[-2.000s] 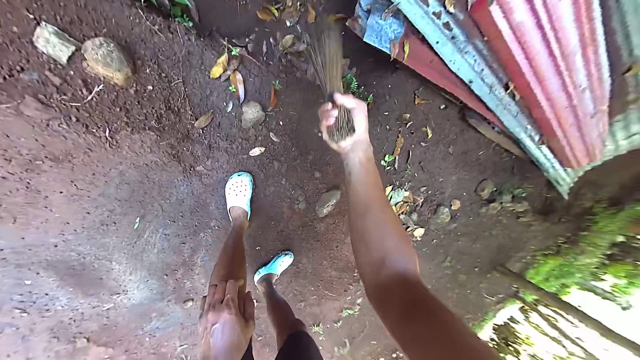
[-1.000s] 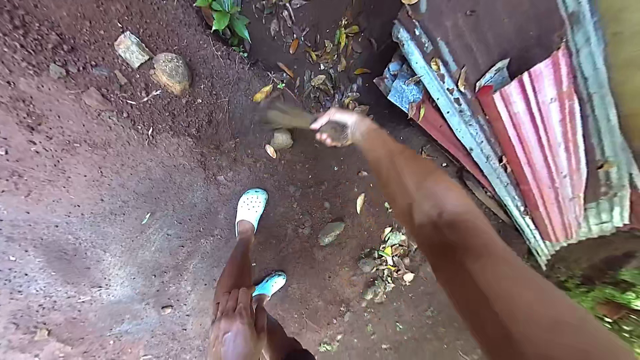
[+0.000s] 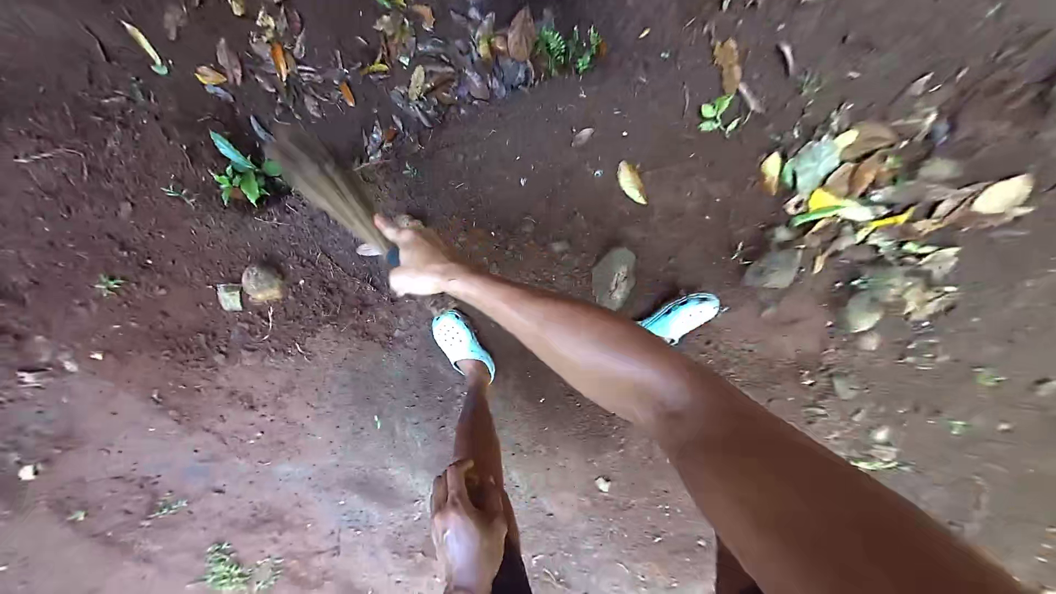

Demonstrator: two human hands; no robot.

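Note:
My right hand [image 3: 421, 257] is closed around the bound end of a stick hand broom [image 3: 326, 183]. The broom's blurred bristles point to the upper left, close to a small green plant [image 3: 246, 175] and fallen leaves. My left hand [image 3: 469, 520] rests on my leg near the knee at the bottom middle, its fingers bent and holding no object that I can see. Below the right hand is one light blue clog [image 3: 462, 340]; the other clog [image 3: 683, 318] shows beyond my right forearm.
Fallen leaves [image 3: 445, 74] lie scattered on bare soil along the top. A heap of leaves and stones [image 3: 866, 194] is at the right. A flat stone [image 3: 615, 278] sits between the clogs, while a round stone [image 3: 262, 283] and a broken block [image 3: 230, 297] lie at the left.
The view has shifted strongly, and the corrugated metal sheets have left it. My right hand has swung the broom to the left. The foot at the right has stepped apart from the other.

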